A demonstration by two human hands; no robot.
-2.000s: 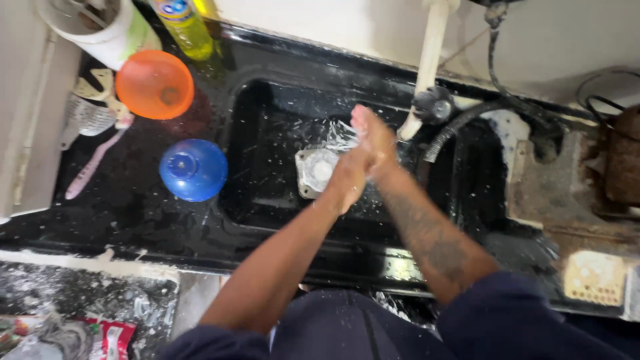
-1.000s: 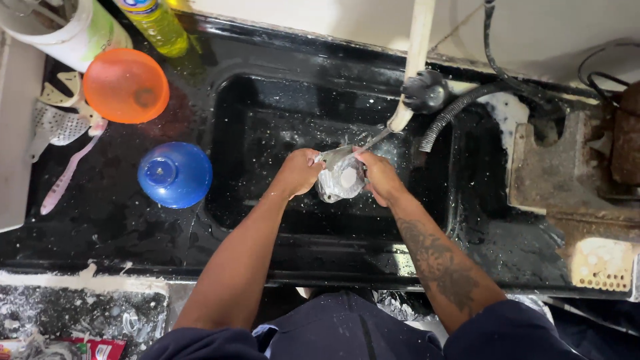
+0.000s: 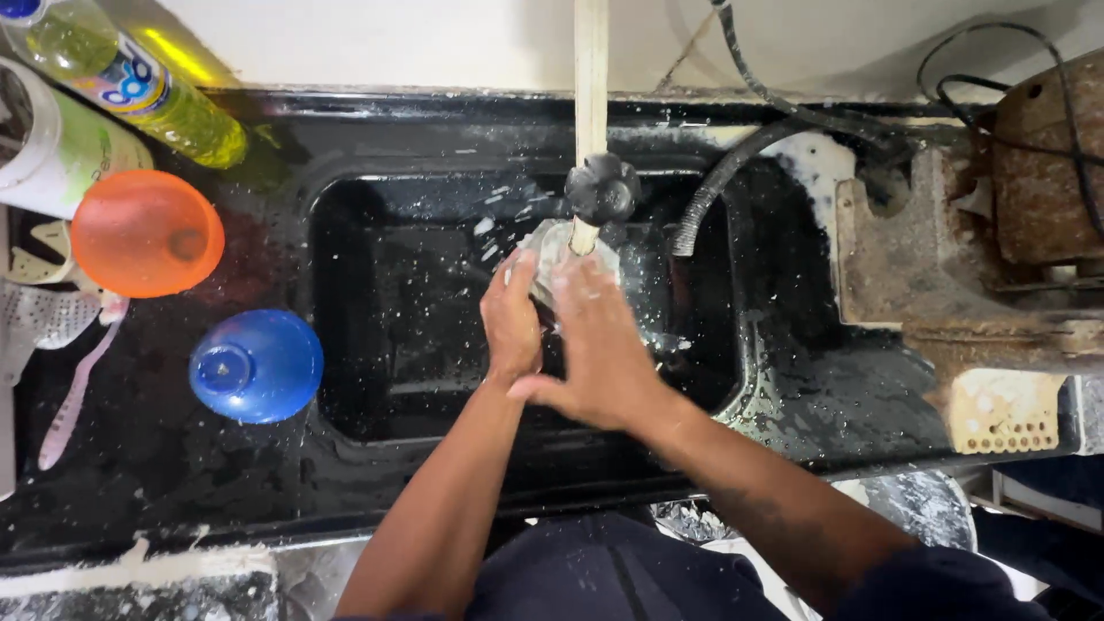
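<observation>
Beneath the white spout (image 3: 590, 95) with its black knob (image 3: 602, 188), a wet metal part (image 3: 552, 246) with whitish residue is held over the black sink (image 3: 379, 310). My left hand (image 3: 513, 319) grips its left side, fingers pointing up. My right hand (image 3: 599, 341) lies flat over its front, fingers blurred and thumb out to the left. Splashes fly around the part, and much of it is hidden by the hands and knob.
A blue bowl (image 3: 285, 366), an orange bowl (image 3: 142, 237), a yellow-green liquid bottle (image 3: 190, 121) and a pink-handled tool (image 3: 78, 401) lie left. A corrugated hose (image 3: 703, 203) and rusty machine (image 3: 949, 250) stand right.
One second ago both hands held the part by its sides below the spout; now it is under the spout and my right hand has moved onto its face. The view has moved closer.
</observation>
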